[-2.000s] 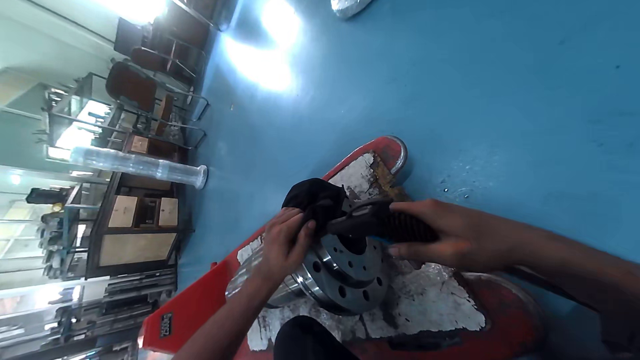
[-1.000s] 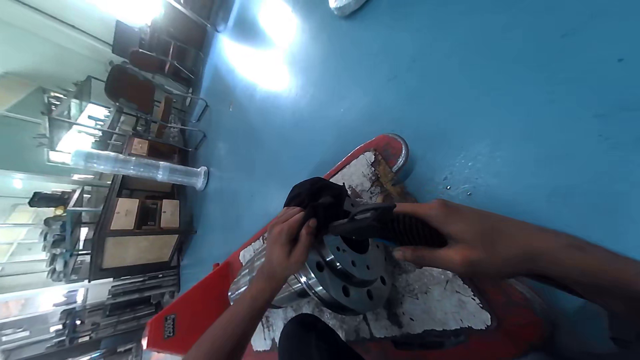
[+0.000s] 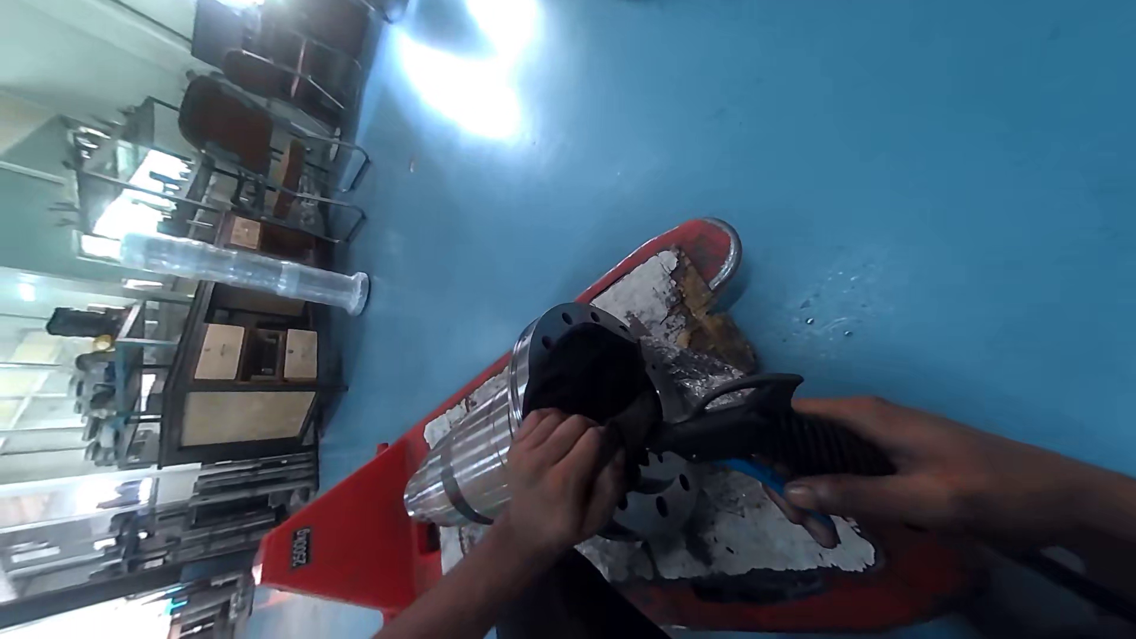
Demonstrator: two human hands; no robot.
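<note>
My right hand [image 3: 874,479] grips the ribbed black handle of a hand tool [image 3: 772,435], which has a guard loop and a blue lever; its far end is hidden near the cloth. My left hand [image 3: 564,475] is closed on a bunched black cloth [image 3: 590,373] at the flange of a shiny metal cylinder [image 3: 479,444]. Bolt holes ring the flange. Behind my hands, partly covered, a second drilled metal flange [image 3: 666,501] shows. The metal parts lie on the worn white covering [image 3: 754,532] over a red pallet truck [image 3: 346,532].
Blue floor surrounds the truck, with small bits [image 3: 809,320] on it beyond my right hand. A clear plastic-wrapped column [image 3: 248,271], chairs [image 3: 226,124], a wooden cabinet [image 3: 248,417] and racks of metal stock [image 3: 253,497] stand at the left.
The black cloth and both hands have shifted toward the cylinder's flange on the far side. That flange now shows around the cloth, where before the hands were by the nearer drilled flange.
</note>
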